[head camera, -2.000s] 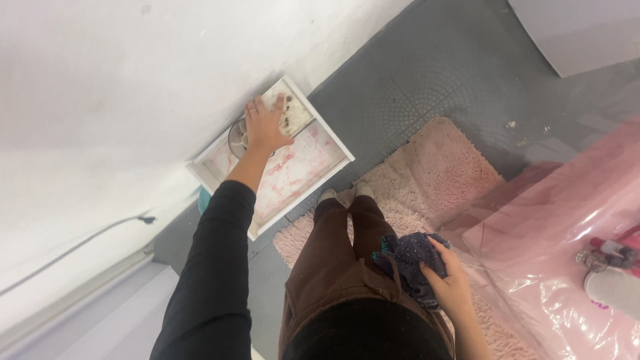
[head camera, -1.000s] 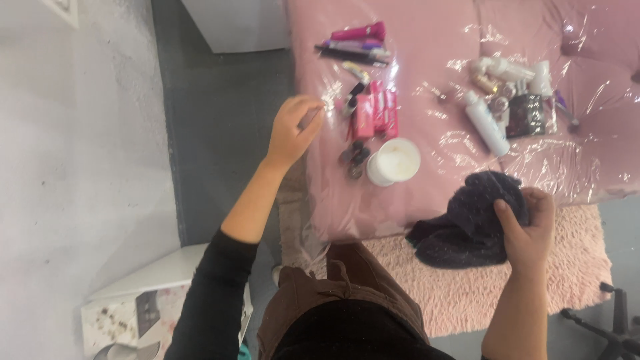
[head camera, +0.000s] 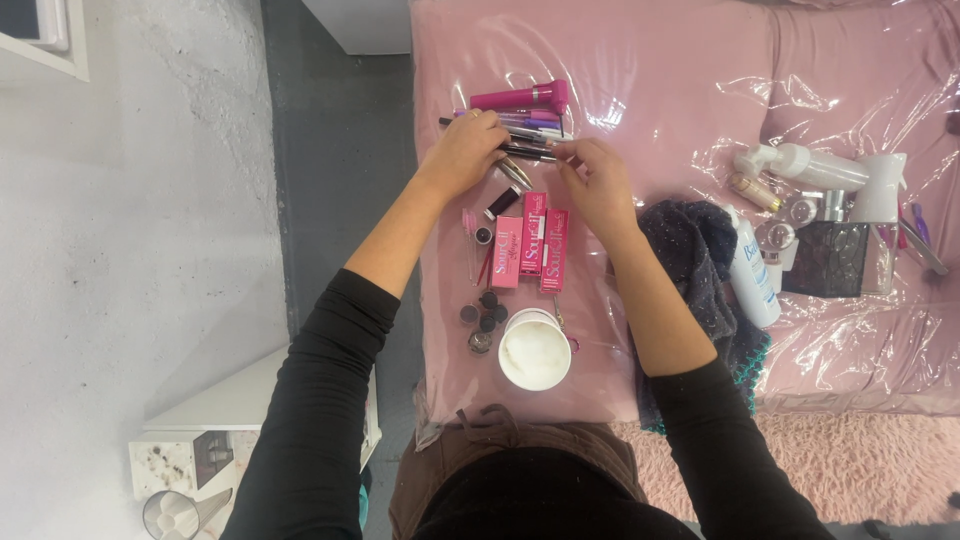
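Note:
On a plastic-covered pink padded surface (head camera: 675, 90), my left hand (head camera: 469, 150) rests over a row of pens (head camera: 536, 135), its fingertips on them. My right hand (head camera: 592, 180) has its thumb and fingertips at the right end of a dark pen (head camera: 529, 153); whether it grips the pen is unclear. Behind them is a magenta handheld tool (head camera: 517, 96). Nearer me lie a black spool-like item (head camera: 502, 202), pink boxes (head camera: 533, 232), small dark pots (head camera: 489, 319) and a white tub (head camera: 535, 351). A dark speckled cloth (head camera: 686, 247) lies under and beside my right forearm.
To the right are a white bottle (head camera: 752, 270), a pump bottle (head camera: 817, 166), a dark quilted container (head camera: 825, 259) and small jars. At the lower left stands a white drawer unit (head camera: 217, 405) beside the wall. A shaggy pink rug (head camera: 825, 465) lies at the lower right.
My right hand has let go of the dark cloth, which now lies on the padded surface. Both hands have moved to the pens. The view has swung from the white tray to the pink surface.

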